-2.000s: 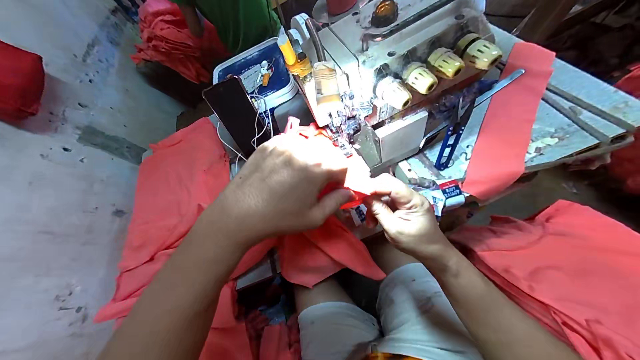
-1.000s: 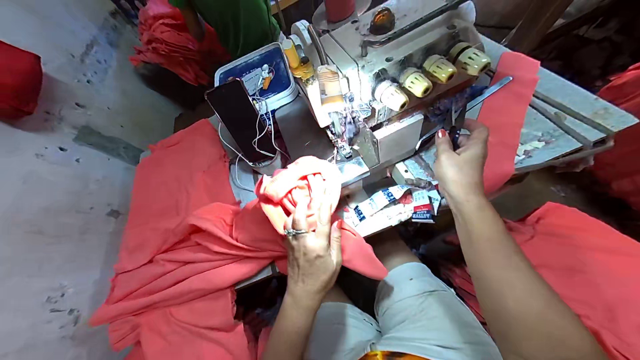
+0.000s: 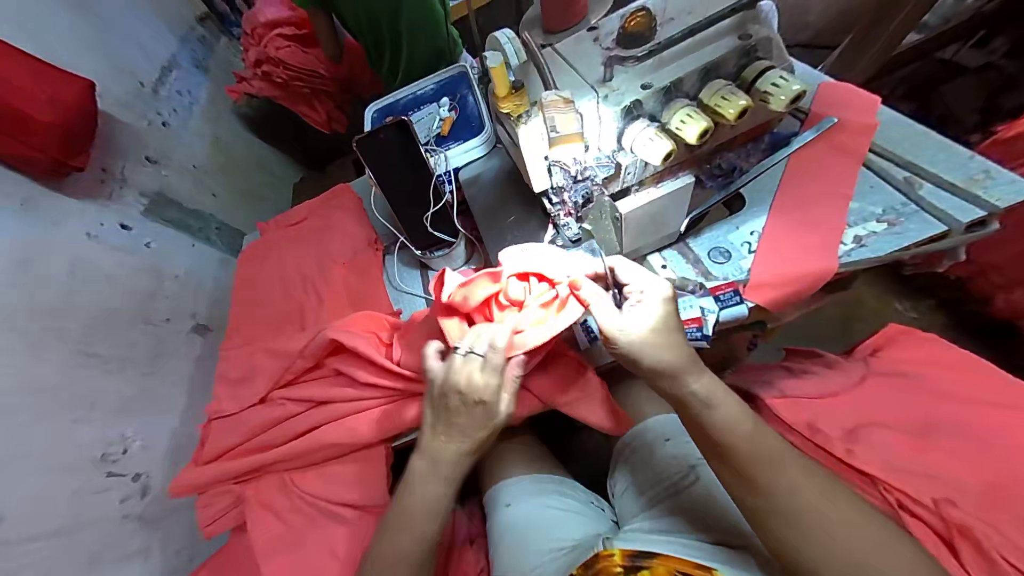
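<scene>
My left hand point(image 3: 472, 388), with a ring on one finger, grips the near edge of a bunched coral-red fabric piece point(image 3: 524, 308). The fabric lies gathered in a round opening just in front of the presser foot point(image 3: 568, 228) of an overlock sewing machine point(image 3: 640, 80). My right hand point(image 3: 644, 320) is at the fabric's right edge, its thumb and finger closed around a small dark metal tool point(image 3: 610, 276), apparently thread snips; its lower part is hidden by the fingers. Loose coral cloth point(image 3: 320, 400) spreads to the left.
A phone point(image 3: 408, 184) with white earphone cords leans by a blue-lined tub point(image 3: 480, 120). A coral strip point(image 3: 816, 200) hangs over the table's right side, with a long metal blade point(image 3: 768, 168) across it. Small packets point(image 3: 704, 316) lie at the front edge. A person in green point(image 3: 392, 36) is behind.
My right hand has moved left from beside the blue-handled tool's earlier place to the fabric, now with a small tool. The blue handle seen two seconds ago on the table no longer shows there.
</scene>
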